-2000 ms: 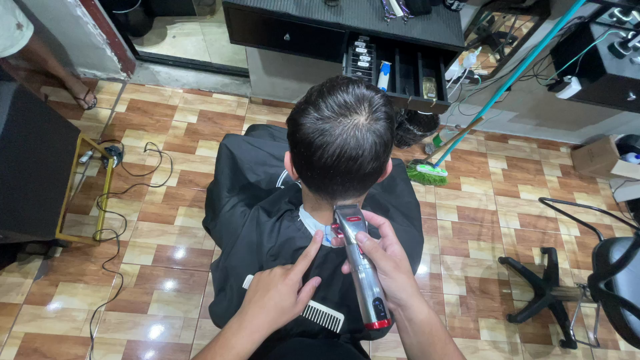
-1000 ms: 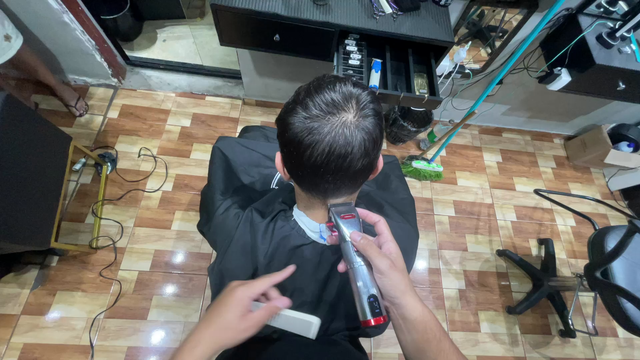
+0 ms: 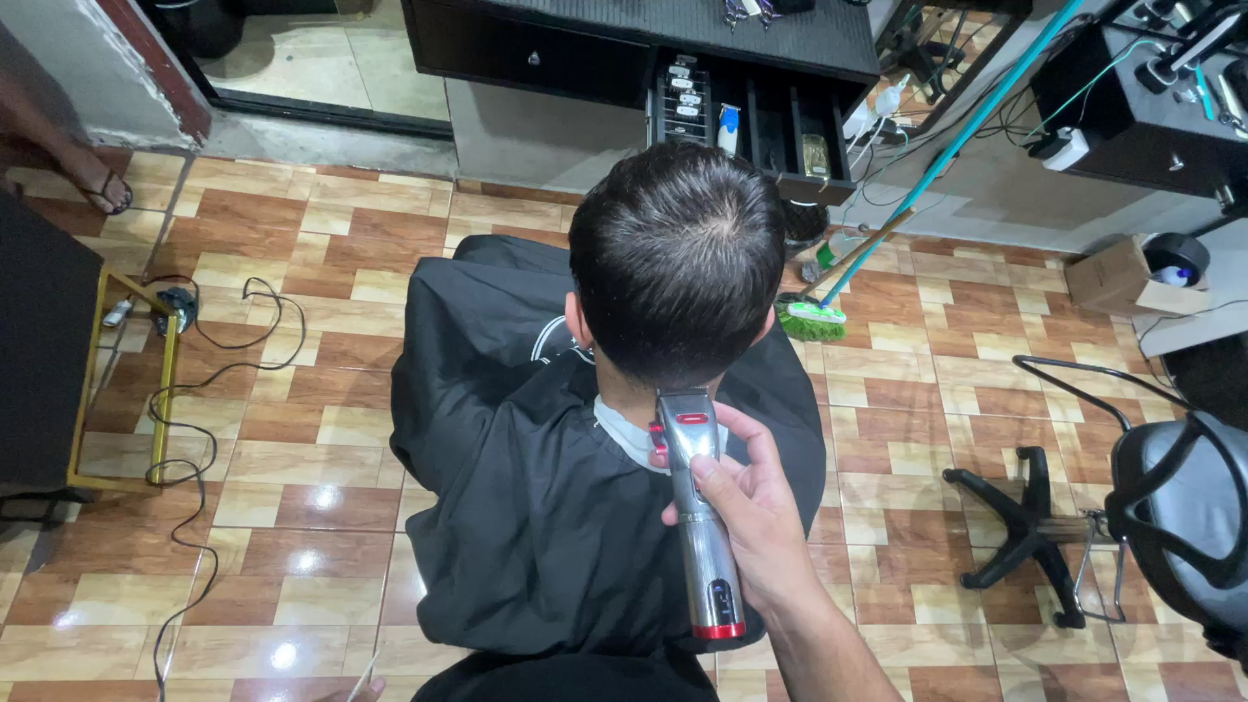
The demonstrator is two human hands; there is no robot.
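Observation:
My right hand [image 3: 746,487] is closed round a silver and red cordless hair clipper [image 3: 697,526], whose blade end is at the nape of a seated person's head of short dark hair [image 3: 678,263]. A black barber's cape [image 3: 507,468] covers this person, with a pale neck strip [image 3: 629,434] at the collar. Only the fingertips of my left hand [image 3: 369,690] show at the bottom edge, holding a thin pale comb [image 3: 364,673] seen edge-on; most of that hand is out of view.
Ahead is a black counter [image 3: 546,49] with an open drawer [image 3: 819,185] holding clipper guards and a trimmer. A green broom [image 3: 814,322] leans at its right. An office chair [image 3: 1180,507] stands right; a cable [image 3: 200,468] lies left near a gold metal frame [image 3: 166,390]. Another person's foot [image 3: 105,190] shows upper left.
My left hand with the comb has moved away from the person's back, down to the bottom edge. My right hand still holds the clipper at the nape.

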